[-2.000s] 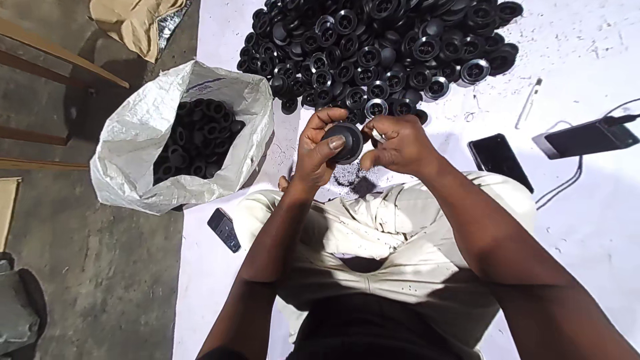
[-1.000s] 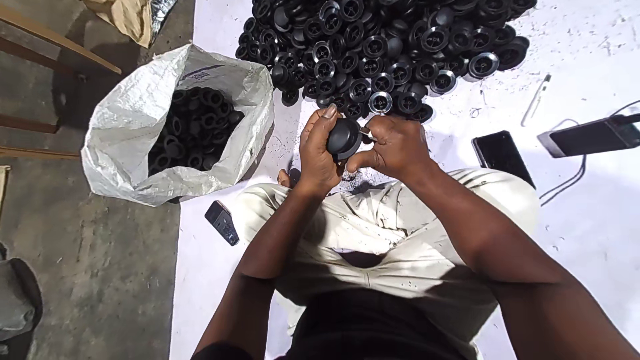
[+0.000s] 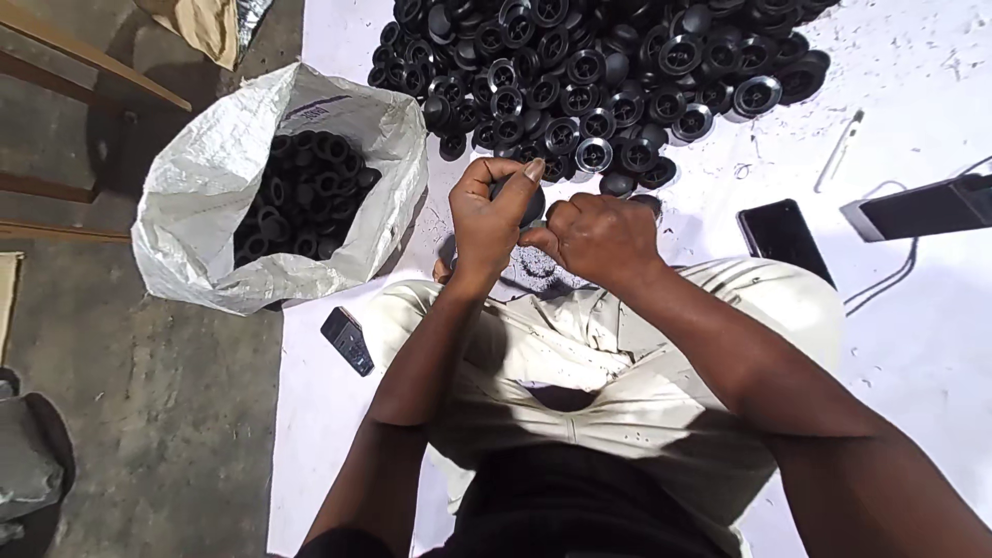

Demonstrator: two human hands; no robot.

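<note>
A round black plastic part [image 3: 530, 203] is gripped by my left hand [image 3: 490, 217], thumb uppermost, in front of the pile. Right beside it my right hand [image 3: 601, 232] is closed, its thumb pointing at the part's edge; a small piece of some tool shows between thumb and fingers, too hidden to name. Beyond both hands lies a large heap of round black plastic parts [image 3: 585, 70], many with spoked undersides and shiny rims. To the left, an open white woven sack [image 3: 198, 194] holds more black parts [image 3: 314, 194].
A keypad phone [image 3: 347, 341] lies left of my knee. On the right are a smartphone [image 3: 787, 240], a black device with a cable [image 3: 926, 208] and a slim pen-like item [image 3: 839, 151]. Black shavings are scattered over the white sheet [image 3: 914, 333]. Wooden bars [image 3: 93, 54] stand at upper left.
My left hand has turned the black part, which showed its rounded face a second ago and is now more covered by the fingers. My right hand stays close beside it.
</note>
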